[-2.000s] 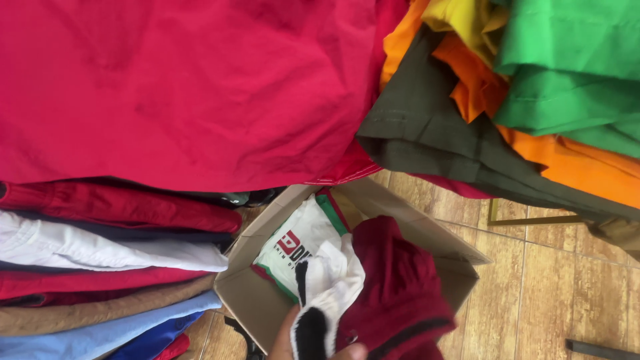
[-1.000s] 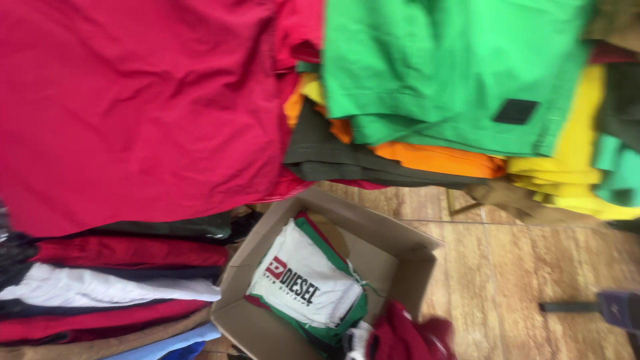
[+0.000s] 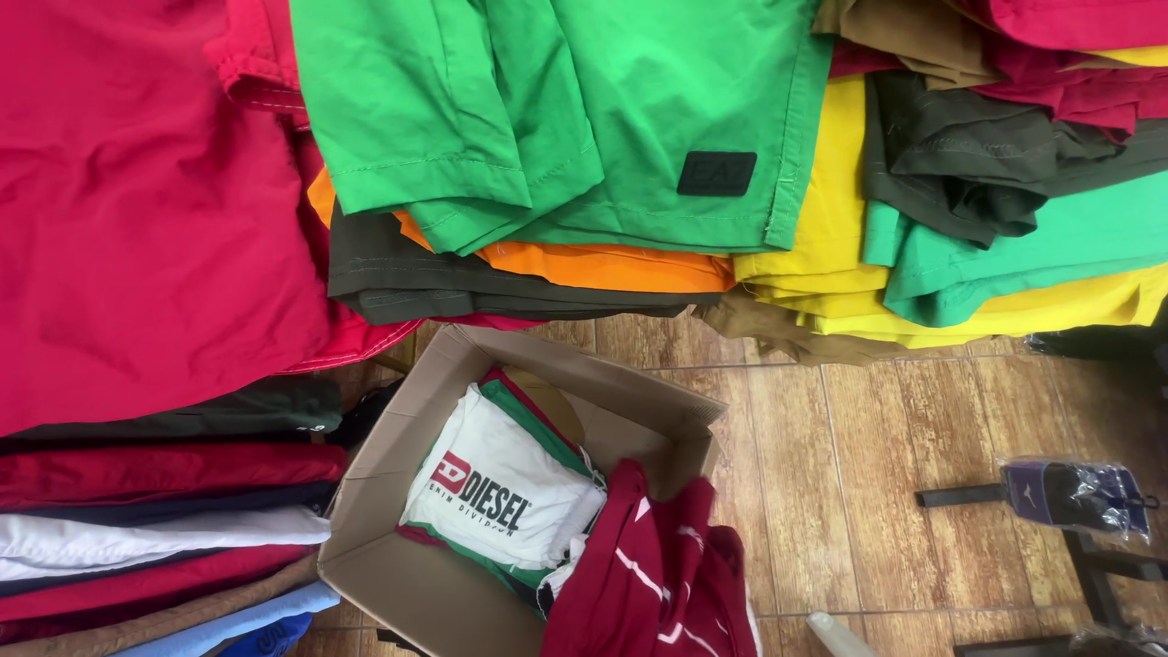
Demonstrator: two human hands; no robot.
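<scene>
Neither of my hands shows in the head view now. An open cardboard box [image 3: 383,511] stands on the floor at bottom centre. Inside it lies a folded white Diesel garment [image 3: 493,484], with green and dark red cloth under and beside it. A dark red garment with white lines [image 3: 639,566] hangs over the box's right side and runs off the bottom edge; whether a hand holds it is hidden. Above the box, green shorts with a black patch [image 3: 566,119] lie on stacked orange and dark grey garments. A large red garment [image 3: 137,201] fills the upper left.
Yellow garments [image 3: 821,265], turquoise ones [image 3: 1031,246] and dark grey ones [image 3: 967,155] are piled at upper right. Several garments hang in a row [image 3: 164,538] at lower left. A black metal stand with a plastic-wrapped purple item [image 3: 1068,497] is on the wood-look floor [image 3: 812,474] at right.
The view has swung right. A hand seen at the bottom two seconds ago, at the dark red garment and a white-and-black cloth, is out of view. The dark red garment now shows white lines.
</scene>
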